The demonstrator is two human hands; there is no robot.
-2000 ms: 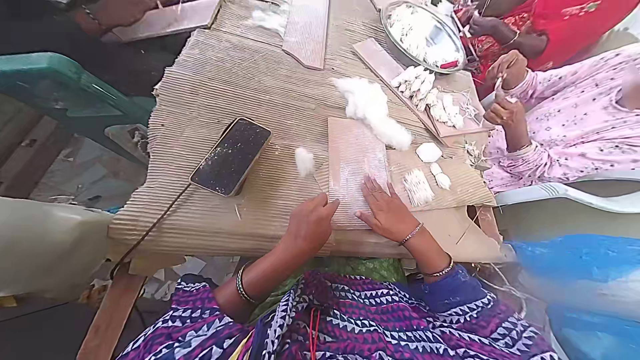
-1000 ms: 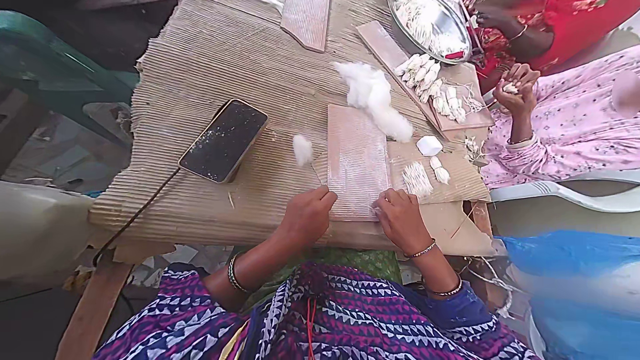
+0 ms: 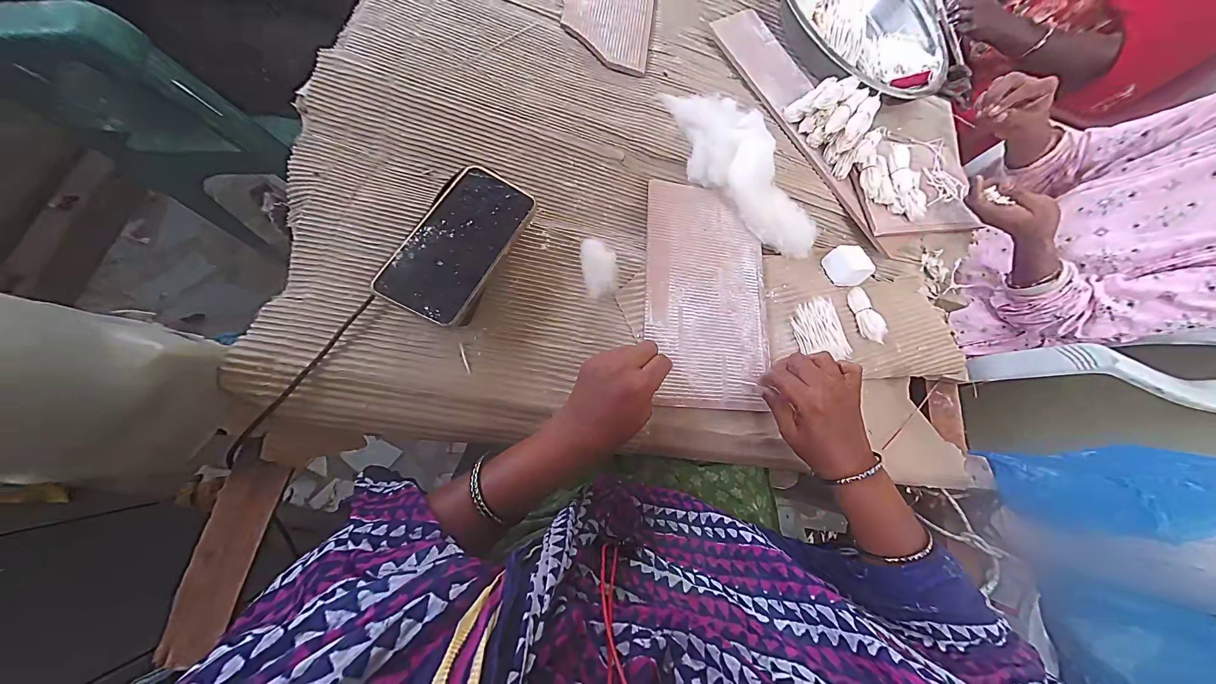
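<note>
A ribbed tile dusted with white powder lies in front of me on corrugated cardboard. My left hand, fingers curled, is at its near left edge; whether anything is pinched there is too small to tell. At the near right corner is my right hand, fingertips bent down, just below a small pile of cotton wicks. A large tuft of cotton wool overlaps the tile's far right corner, and a small tuft lies to its left. Beside the wicks are a tied wick bundle and a white block.
A smartphone with a cable lies left on the cardboard. Far right, tied wick bundles rest on another board, near a steel plate. Two people's hands work at the right. Another tile lies at the far edge.
My right hand has gone from lying spread on the tile to its near right corner, fingers bent. My left hand stays near the left edge. The hands of the person at the right have moved apart.
</note>
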